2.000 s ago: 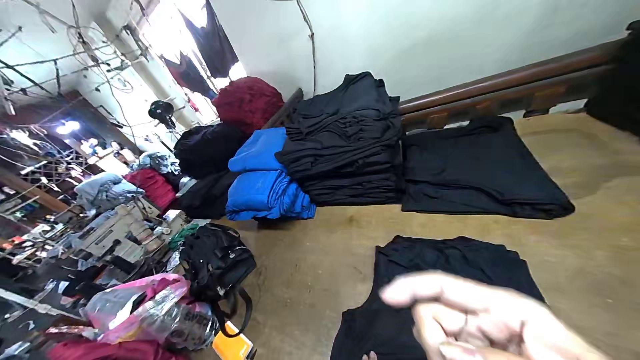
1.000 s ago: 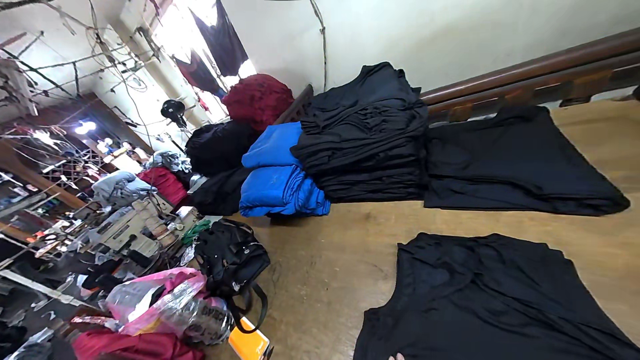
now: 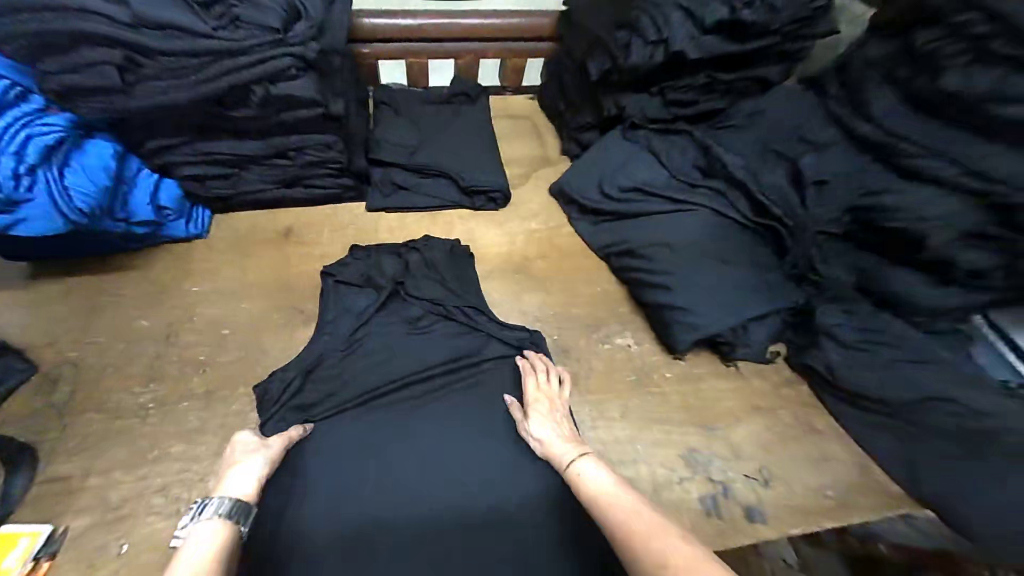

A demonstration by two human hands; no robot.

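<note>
A black sleeveless top (image 3: 424,448) lies spread on a wooden table (image 3: 640,432), its neck and shoulders pointing away from me. My left hand (image 3: 254,458) is at its left side below the armhole, the thumb on top of the fabric and the other fingers hidden beneath the edge. My right hand (image 3: 546,404) rests on the right side of the top near the other armhole, fingers a little spread over the cloth. Beyond the neckline lies a folded black garment (image 3: 436,148).
A tall stack of folded black garments (image 3: 240,104) stands at the back left beside blue folded cloth (image 3: 88,176). A large heap of black garments (image 3: 800,200) covers the right side. A wooden rail (image 3: 456,28) runs behind. A yellow packet (image 3: 20,548) lies at lower left.
The view has swung right, bringing the black heap into sight. Two seconds ago one hand was raised above the top; now both hands are on it at its sides.
</note>
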